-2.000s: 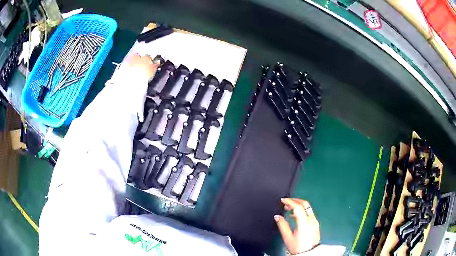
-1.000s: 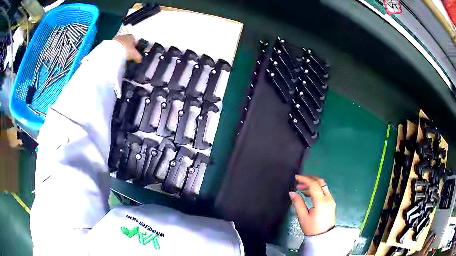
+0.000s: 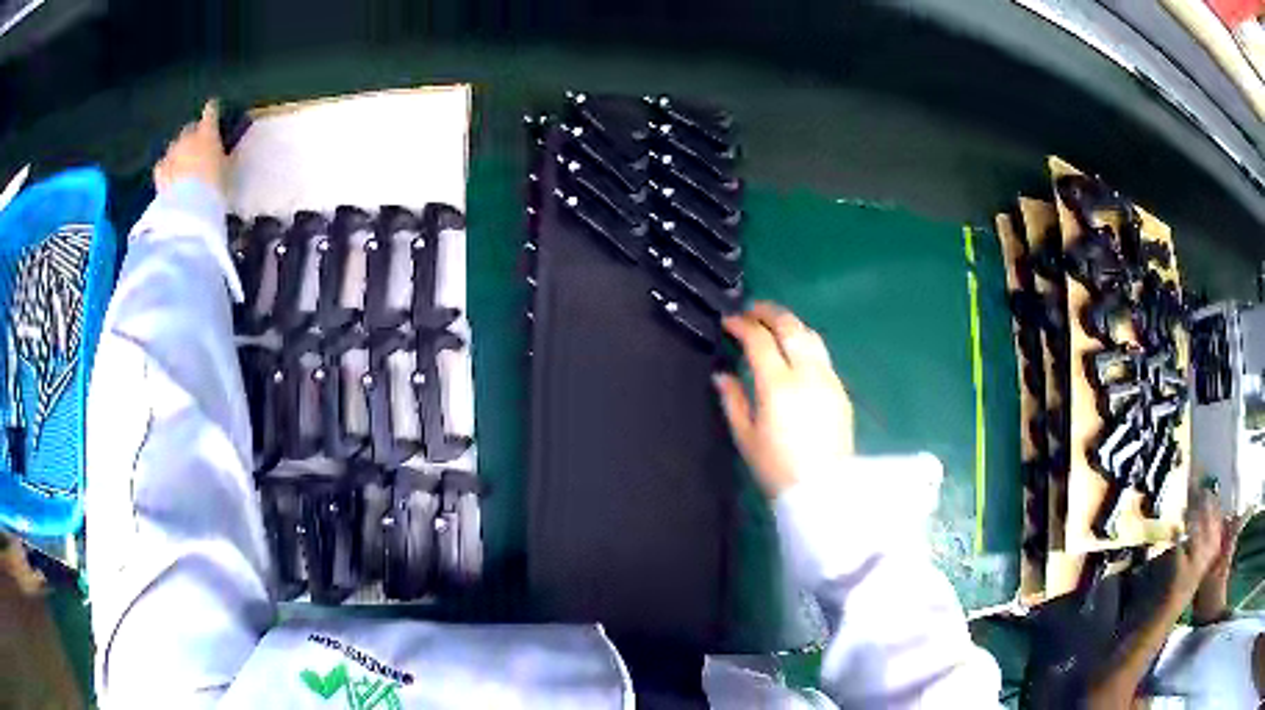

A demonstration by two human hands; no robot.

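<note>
Black joined units (image 3: 353,271) stand in three rows on the pale left board (image 3: 354,146). My left hand (image 3: 194,156) is at the board's back left corner, beside dark pieces (image 3: 233,128) there; its fingertips are too unclear to tell a grip. Black handle pieces (image 3: 604,201) lie in two slanted rows on the far part of the black mat (image 3: 624,486), each with a small bright spot. My right hand (image 3: 794,402) is at the mat's right edge, thumb and fingers apart around the near end of the closest handle piece (image 3: 687,319).
A blue basket (image 3: 86,278) of thin metal rods is at far left. Stacked tan sheets (image 3: 1061,472) with jumbled black pieces stand at the right, past a yellow-green line (image 3: 975,388). Another person's hands (image 3: 1200,548) show at the lower right, near a grey machine (image 3: 1215,402).
The view has swung to the right. My right hand has moved forward from the mat's near right side to the slanted rows. My left hand has moved from the back row to the board's back corner.
</note>
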